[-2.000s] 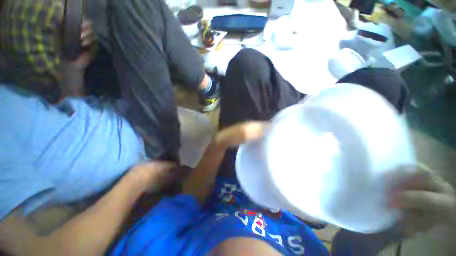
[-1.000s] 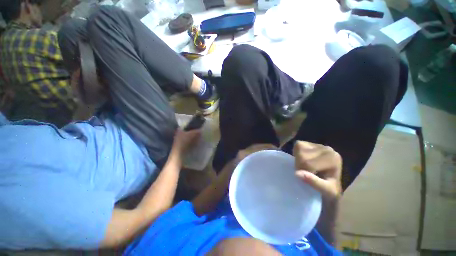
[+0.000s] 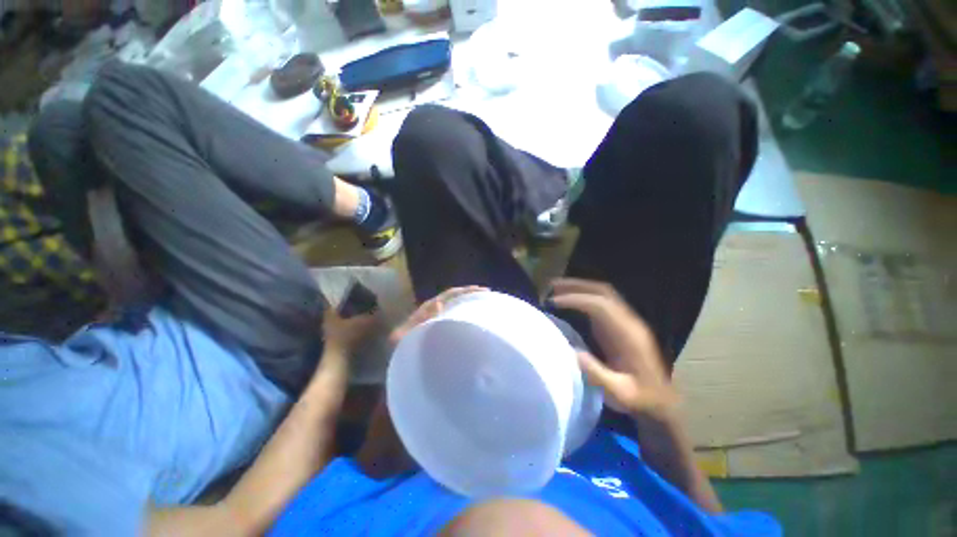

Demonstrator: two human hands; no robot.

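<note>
A round white translucent plastic shell (image 3: 477,393) is above my lap, with its open side towards me and a small round mark at its centre. My left hand (image 3: 439,310) holds its upper left rim, with most of the hand hidden behind the shell. A second white shell (image 3: 586,404) shows partly behind the first at its right side. My right hand (image 3: 619,357) is at this second shell, its thumb and fingers around the edge. Whether the two shells touch is hard to tell.
My raised knees in black trousers (image 3: 672,157) are ahead. A low white table (image 3: 535,126) beyond holds a dark blue case (image 3: 396,65), a wired bundle (image 3: 338,108) and white parts. A neighbour in a light blue shirt (image 3: 136,409) sits close at left. Cardboard (image 3: 766,357) lies at right.
The view has shifted. The front shell has moved left and tilted, and the second shell now shows behind it. My right hand has gone from the front shell's rim to the rear shell.
</note>
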